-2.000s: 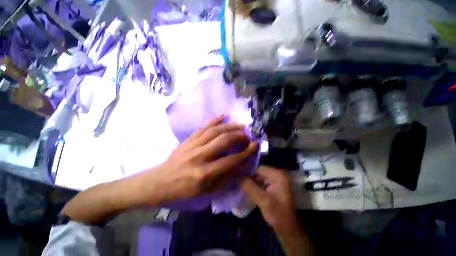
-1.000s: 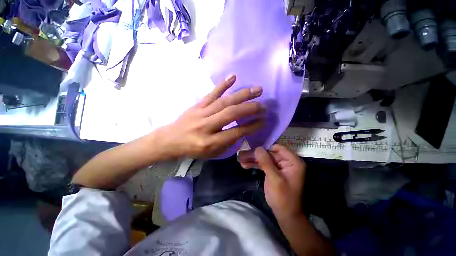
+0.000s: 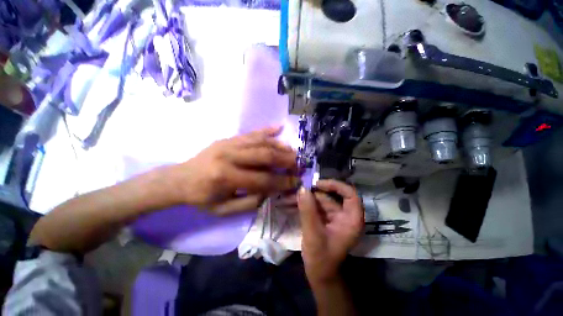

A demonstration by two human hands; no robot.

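A purple fabric panel (image 3: pixel 199 229) lies left of the overlock machine's presser foot and needle area (image 3: pixel 330 139), with its lower part spread toward the table's front edge. My left hand (image 3: pixel 237 173) lies over the fabric beside the needle, fingers pointing right. My right hand (image 3: pixel 330 216) is just below the needle area, thumb and fingers pinching the fabric's edge. The exact grip is partly hidden between the fingers. A crumpled white piece (image 3: pixel 264 244) hangs at the table edge between the hands.
The white machine body (image 3: pixel 395 55) with three grey tension knobs (image 3: pixel 440 139) stands on the right. Dark snips (image 3: pixel 389 226) and a black flat rectangle (image 3: pixel 471 203) lie below it. Purple and white strips (image 3: pixel 170 65) are heaped at the upper left.
Since one second ago the view has shifted, showing more of the machine. The fabric's broad part now spreads below my left forearm, and both hands are closer to the needle.
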